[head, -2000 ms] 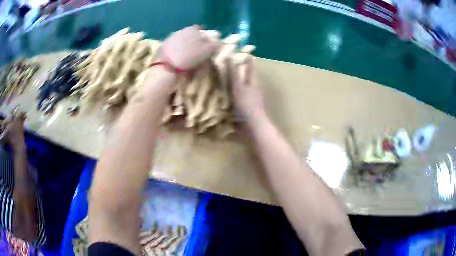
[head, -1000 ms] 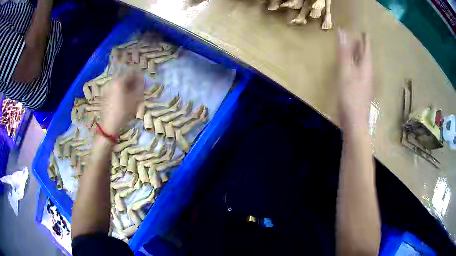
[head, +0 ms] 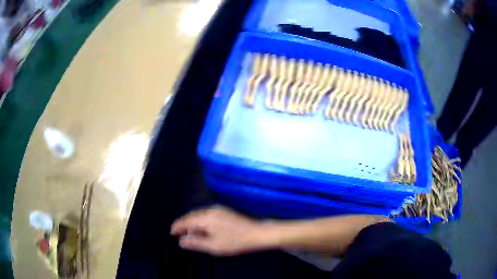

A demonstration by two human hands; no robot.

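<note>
My right hand [head: 215,231], bare and blurred, is low in the middle of the view. Its fingers are slightly bent and apart, with nothing seen in them. It is beside the near side of a blue tray [head: 305,180] with a pale liner. In the tray, a neat row of slim curved cream pieces [head: 327,90] lies along the far side, and a few more lie at the right corner. My left hand is out of the picture.
The brown tabletop [head: 103,65] curves along the left. It bears a glue stand [head: 66,248], a small white cup [head: 41,220] and a white bottle [head: 59,143]. Another blue tray lies behind, cream parts [head: 444,188] are at right, and a person's dark-clothed legs [head: 471,92] stand far right.
The view has swung right, from the joined pieces and left tray to the right tray. My left hand has left the picture. My right hand has moved off the tabletop to beside the tray.
</note>
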